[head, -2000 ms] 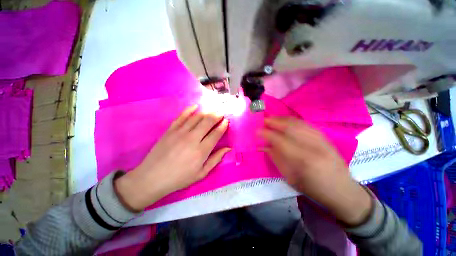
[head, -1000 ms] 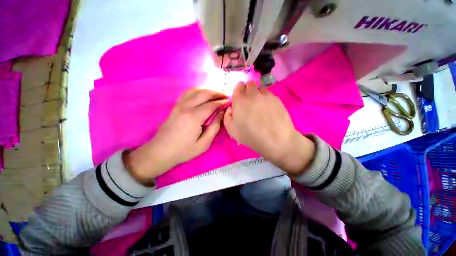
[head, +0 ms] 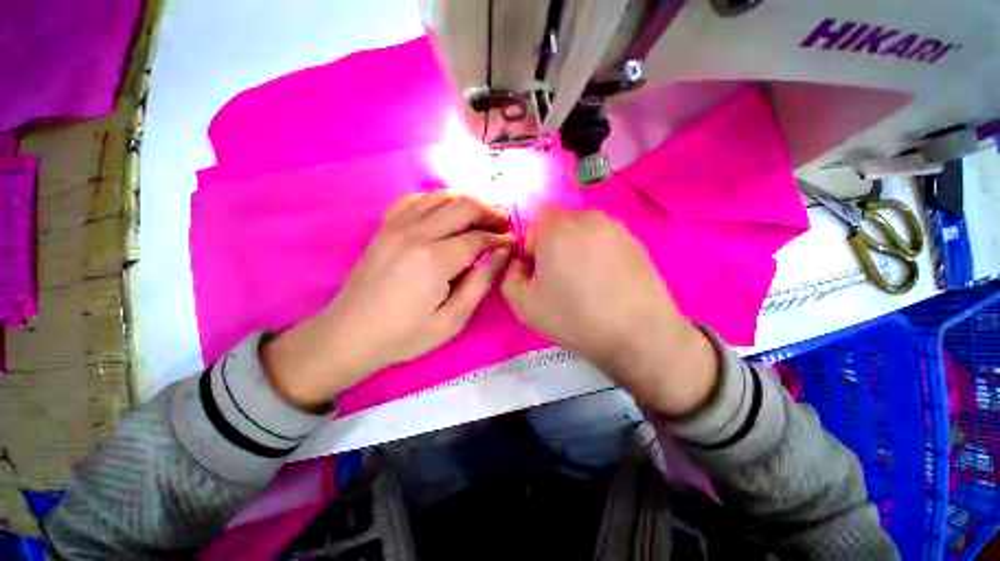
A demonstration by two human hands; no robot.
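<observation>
A bright pink garment panel (head: pixel 296 241) lies spread on the white table, under the machine's needle area. The presser foot area (head: pixel 510 164) is washed out by bright light. My left hand (head: pixel 411 274) rests on the panel, its thumb and fingertips pinching a bit of the cloth just in front of the foot. My right hand (head: pixel 592 279) is beside it, with fingers curled on the same spot; its fingertips are partly hidden. The two hands nearly touch. A small knurled silver knob (head: pixel 592 168) is right of the foot.
The white sewing machine head (head: pixel 768 49) hangs over the back. Gold-handled scissors (head: pixel 886 243) lie at the right. Blue crates (head: pixel 861 405) stand at the lower right. Darker pink pieces (head: pixel 66 60) lie on cardboard (head: pixel 77 263) at left.
My right hand has come in from the panel's right side to meet my left hand before the foot. My left fingers have closed on the cloth. Since one second ago, the right hand has shifted slightly right.
</observation>
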